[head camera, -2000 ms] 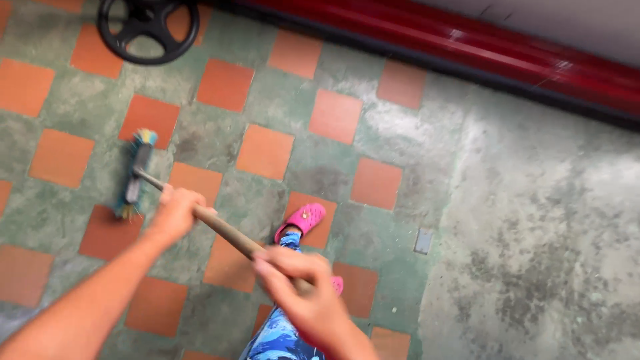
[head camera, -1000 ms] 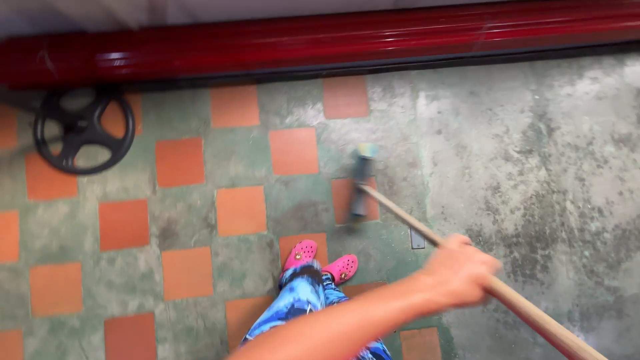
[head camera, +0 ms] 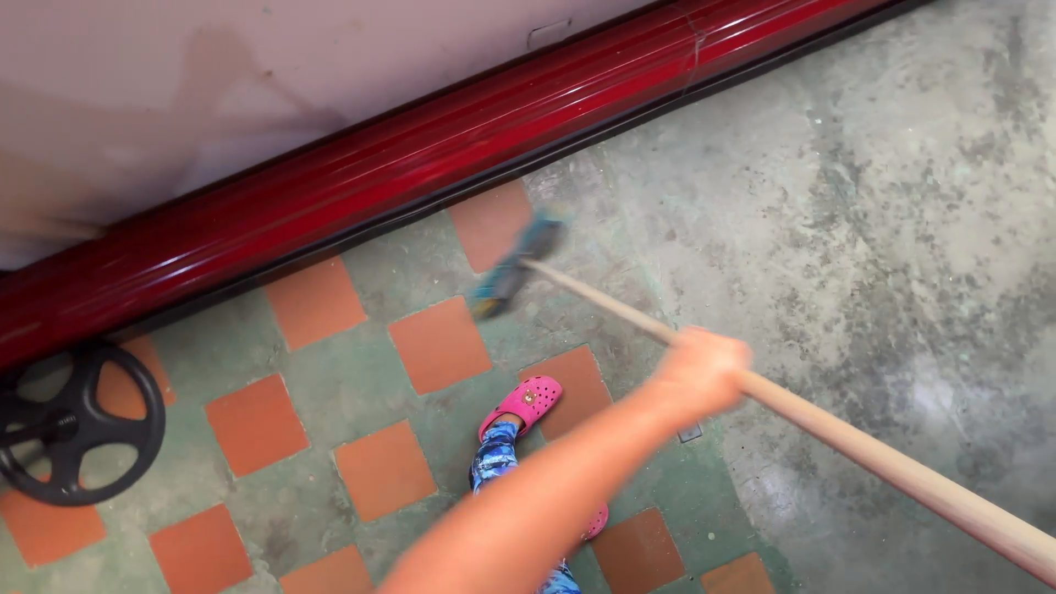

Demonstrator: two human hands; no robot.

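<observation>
My left hand (head camera: 705,371) is closed around the pale wooden handle (head camera: 874,462) of a broom, about midway along what shows of it. The blurred broom head (head camera: 520,264), dark with blue and yellowish bristles, is over the floor beside an orange tile near the red base strip. From there the handle slants down to the right and leaves the view at the lower right edge. My left forearm crosses the lower middle, above my blue patterned trouser leg. My right hand is out of view.
A glossy red strip (head camera: 396,173) with a black lower edge runs along the pale wall (head camera: 206,91). At the left is a black four-spoked wheel (head camera: 147,412). Pink clogs (head camera: 532,398) stand on the green floor with orange tiles (head camera: 440,345); bare grey concrete (head camera: 907,247) lies to the right.
The broom head has moved from the tiles near the wheel to the right, then closer to the red strip. My right hand, on the handle two seconds ago, is no longer in view.
</observation>
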